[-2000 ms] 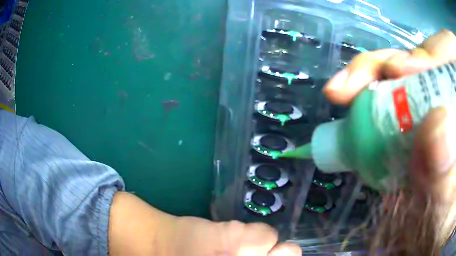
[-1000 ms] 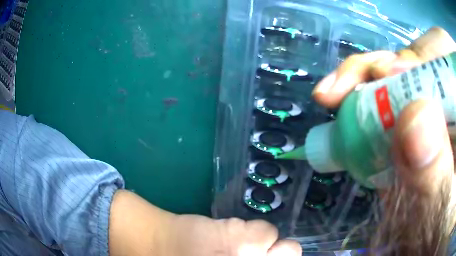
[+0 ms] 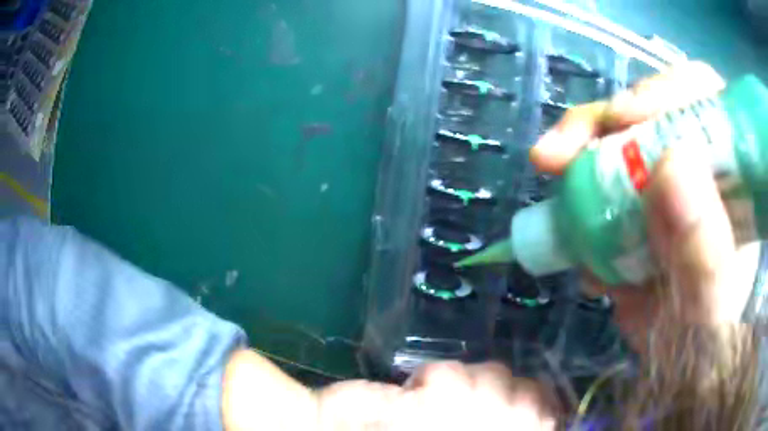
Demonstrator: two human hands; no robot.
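My right hand is closed around a green dispensing bottle with a pale cap, a white label and a red mark. Its thin green nozzle points left, its tip over the left column near the lower components. A clear blister tray holds small round components with dark centres, silvery rims and bright green spots. My left hand lies at the tray's near edge, blurred and partly cut off by the bottom of the picture; whether its fingers grip the edge is unclear.
The tray lies on a green mat with small marks. At the far left is a grey patterned sheet or tray stack beside a blue item, with a yellow line below. Blurred strands of hair hang at the lower right.
The view has shifted, so the tray's near edge shows more fully and the components sit higher in the picture. The nozzle tip now shows beside the lower two components of the left column.
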